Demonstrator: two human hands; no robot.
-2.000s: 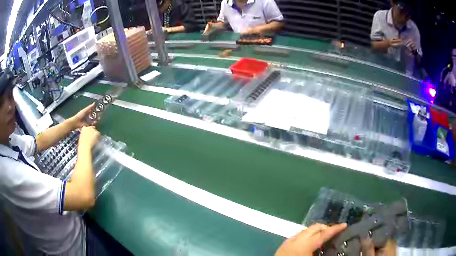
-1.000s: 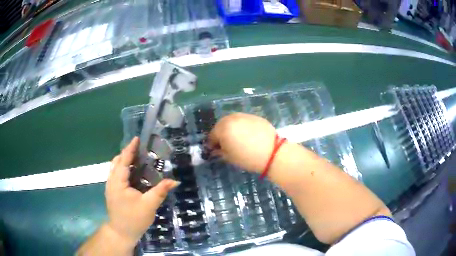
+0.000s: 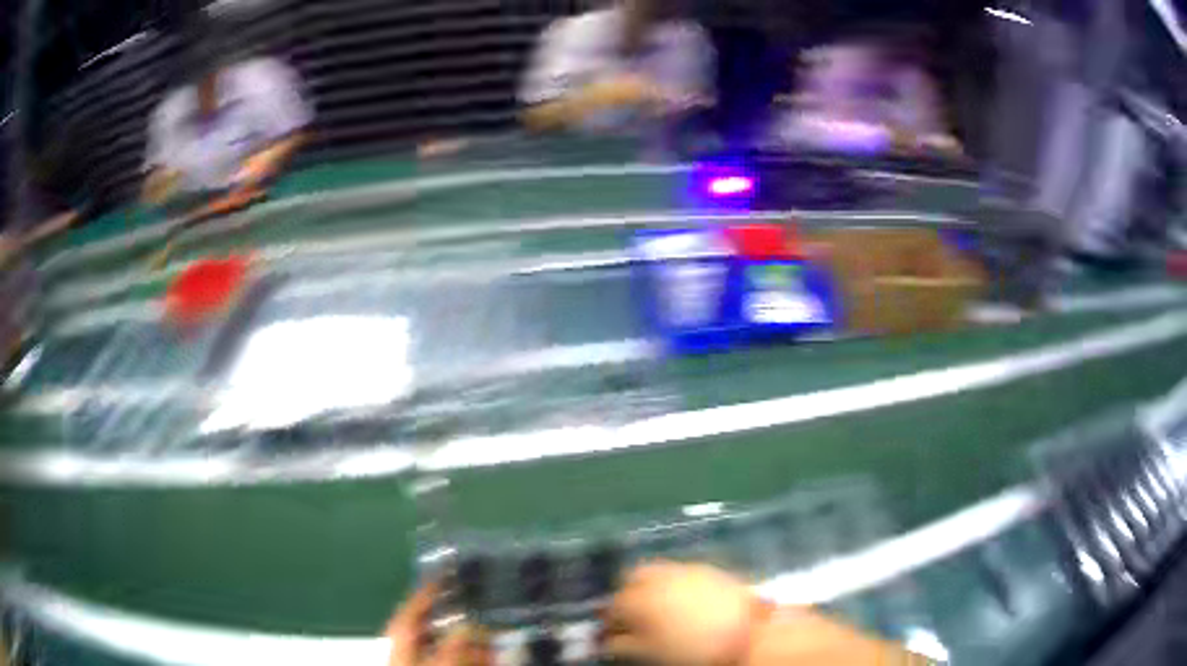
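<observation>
The picture is strongly blurred. The clear blister tray (image 3: 807,520) lies low before me, its far edge showing. A dark, blocky patch with pale spots (image 3: 536,579) shows between my hands; I cannot tell whether it is a held part strip or parts in the tray. My left hand (image 3: 436,634) is at its left end, cut off by the bottom edge. My right hand (image 3: 683,615) is at its right end, fingers pointing left, fingertips blurred. What either hand grips cannot be made out.
Across the green line (image 3: 911,436) are middle trays with a white sheet (image 3: 319,368), a red tray (image 3: 206,289), a blue bin (image 3: 683,338) with a small red bin (image 3: 762,241), and a cardboard box (image 3: 905,280). Ribbed trays (image 3: 1119,507) lie right. Three people sit opposite.
The view has tilted up, so my hands and the tray sit lower in the picture. The strip held upright in my left hand a second ago no longer shows upright.
</observation>
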